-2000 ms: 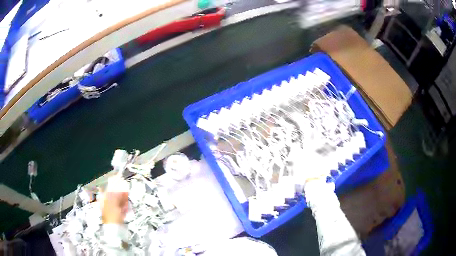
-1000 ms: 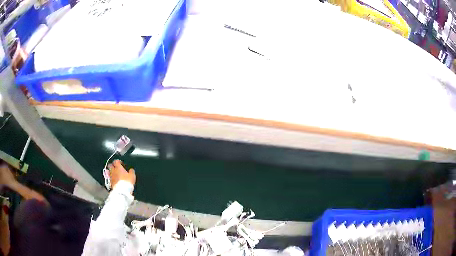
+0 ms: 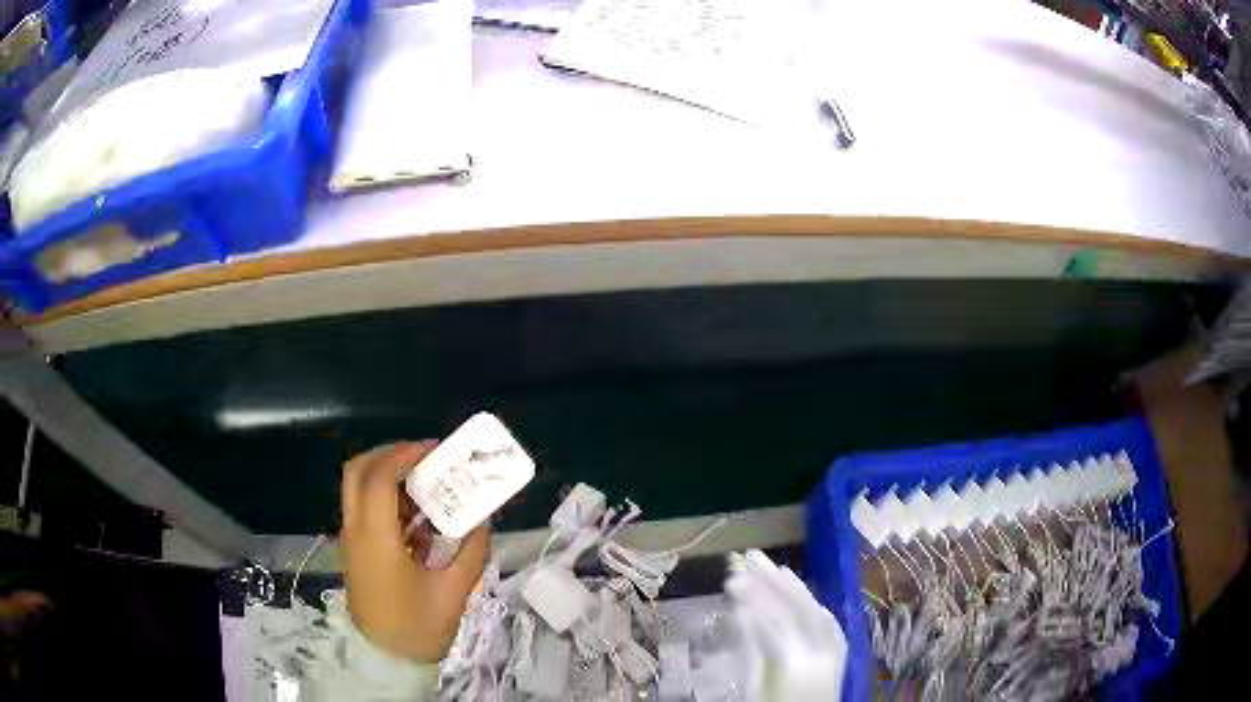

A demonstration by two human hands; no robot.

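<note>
My left hand (image 3: 391, 555) is bare, with a pale sleeve. It holds a white power adapter (image 3: 471, 475) above the near edge of the green belt, its printed face towards me. Part of the adapter's cord is bundled in my fingers. My right hand (image 3: 785, 631) shows as a blurred white, glove-like shape at the bottom, left of the blue crate; whether it holds anything cannot be told. A loose pile of adapters and cords (image 3: 560, 599) lies between my hands.
The blue crate (image 3: 827, 555) on the right holds a row of adapters with cords. The dark green belt (image 3: 659, 370) runs under a white shelf (image 3: 878, 178). On the shelf are a blue bin (image 3: 261, 185), papers and a small metallic item. Brown cardboard (image 3: 1191, 480) is right of the crate.
My left hand has come back right and nearer from the belt's far left, with the adapter now gripped. The white right-hand shape has come into view. The view has shifted, showing more of the crate.
</note>
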